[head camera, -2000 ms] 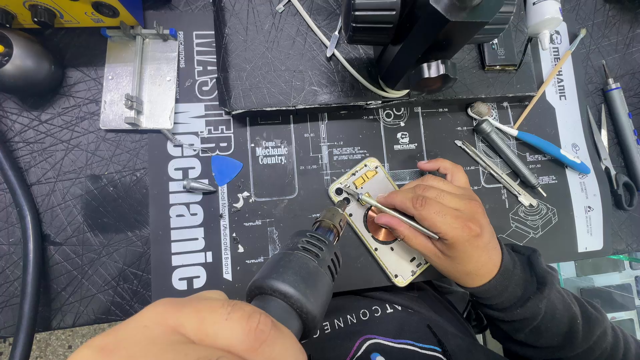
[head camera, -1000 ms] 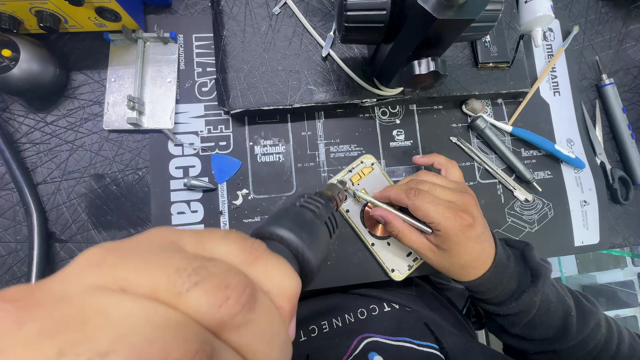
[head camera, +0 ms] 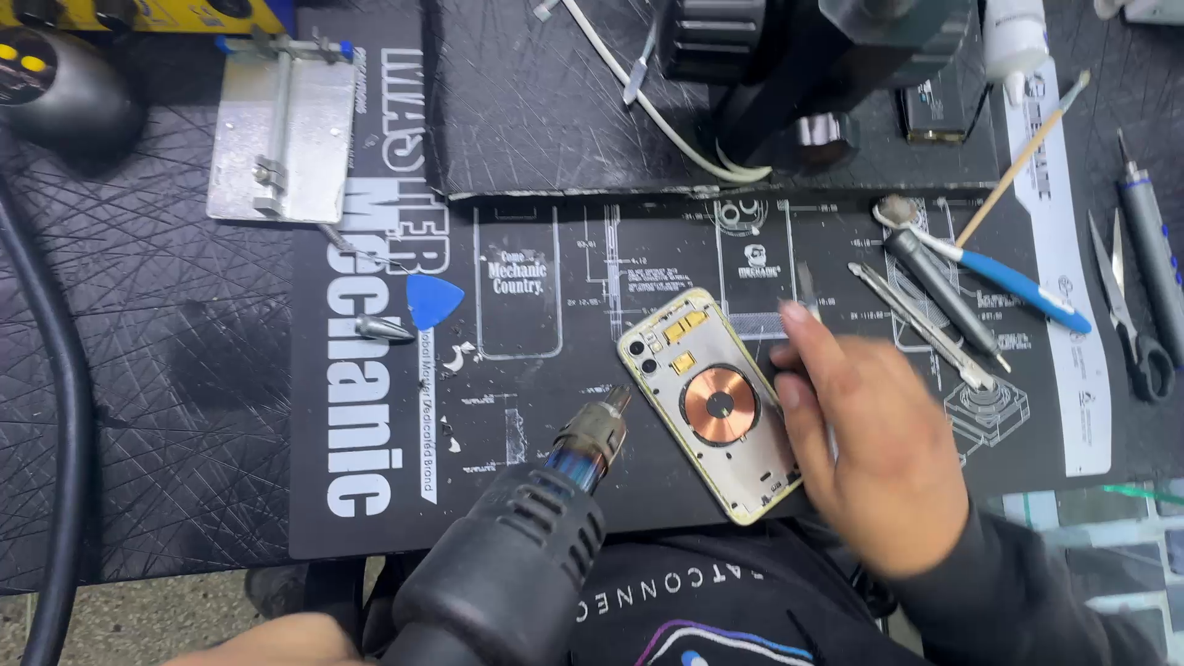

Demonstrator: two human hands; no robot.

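A smartphone back housing [head camera: 740, 472] with a copper wireless charging coil [head camera: 720, 406] lies tilted on the black work mat. Just to its right, my right hand [head camera: 869, 435], slightly blurred, holds a slim metal blade tool [head camera: 807, 285], its tip pointing up past the fingers. My left hand [head camera: 277, 643] shows only in part at the bottom edge, closed at the grip of a black hot air gun [head camera: 504, 564]. The metal nozzle [head camera: 606, 421] points up and right, close to the housing's left edge without touching it.
Left of the housing are a blue plastic pick [head camera: 434, 301], a pointed metal tip [head camera: 384, 328] and a metal board holder [head camera: 282, 139]. A black stand [head camera: 795, 83] rises behind. At right lie tweezers [head camera: 916, 319], a blue-handled brush [head camera: 1027, 291], scissors [head camera: 1124, 324] and a screwdriver [head camera: 1152, 240].
My right hand and its tool have moved off the housing to the right, uncovering the coil. The hot air gun has drawn back down and left from the camera end of the housing.
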